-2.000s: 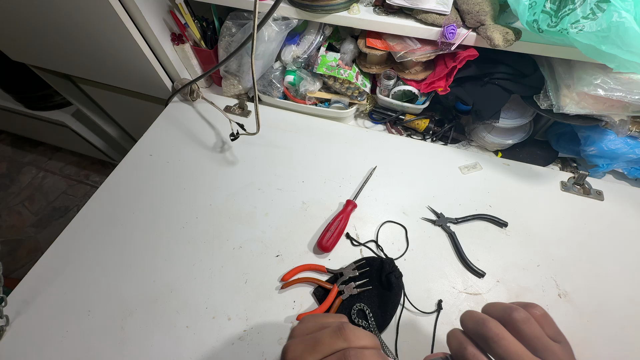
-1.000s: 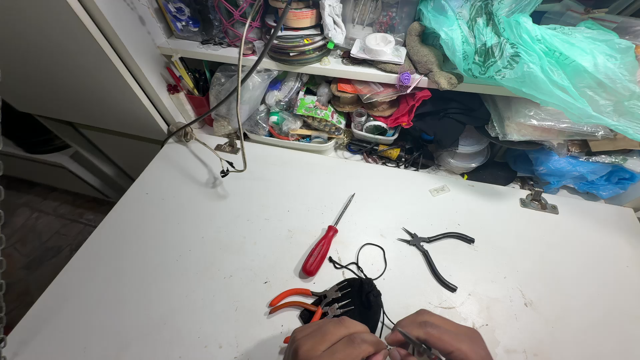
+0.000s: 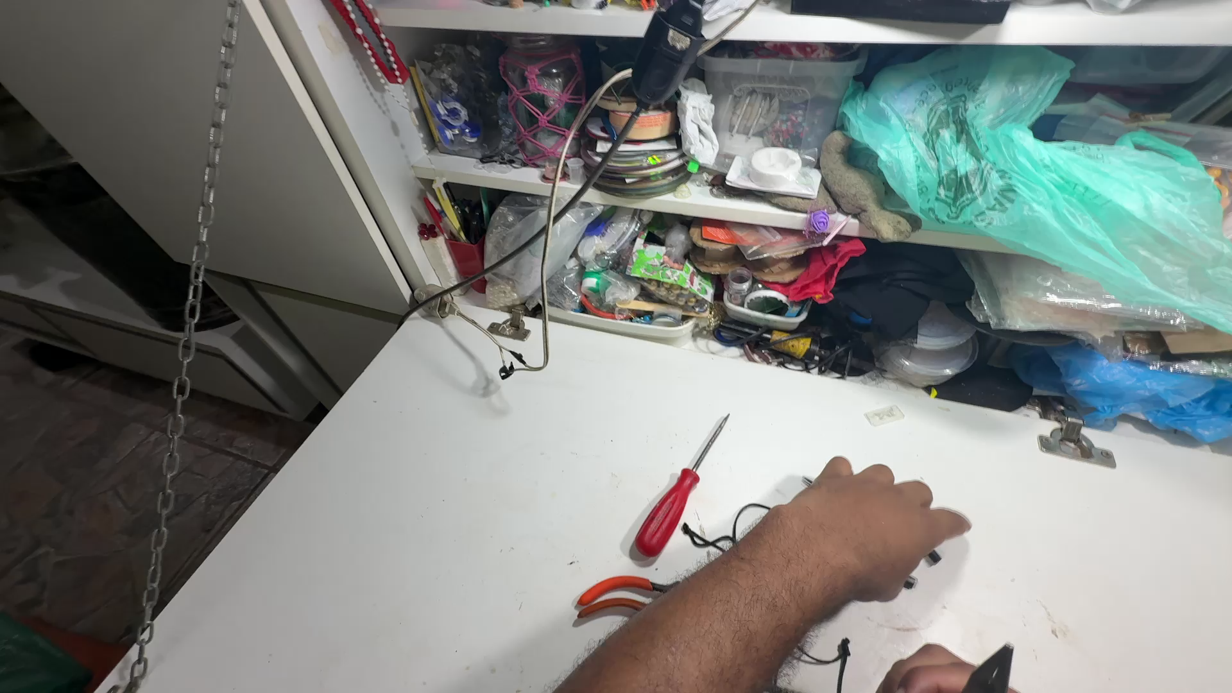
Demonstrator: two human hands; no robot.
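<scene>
My left hand (image 3: 861, 529) reaches across from the lower left and closes over the black-handled pliers (image 3: 933, 557). Their metal tip and two handle ends show around the hand, the rest being covered. Low in the frame, my right hand (image 3: 929, 670), partly cut off, holds a dark tapered object (image 3: 991, 671) that I cannot identify. A red-handled screwdriver (image 3: 667, 513) lies left of my left hand, its shaft pointing away. Beside my forearm are the orange handles of pliers (image 3: 616, 585). Black cord (image 3: 707, 539) shows on both sides of the arm; the black pouch is hidden.
The white tabletop (image 3: 433, 520) has metal hinges (image 3: 1076, 443) at its back edge. Behind it, shelves hold a green plastic bag (image 3: 962, 144), trays of supplies (image 3: 626, 322) and wire coils (image 3: 635, 164). A cable (image 3: 547, 289) hangs down at the back left; a chain (image 3: 183, 356) hangs at the left.
My left hand has moved from near the pouch to the black-handled pliers, whose handle ends are now closer together. The red screwdriver lies as before. The view shows more of the shelves.
</scene>
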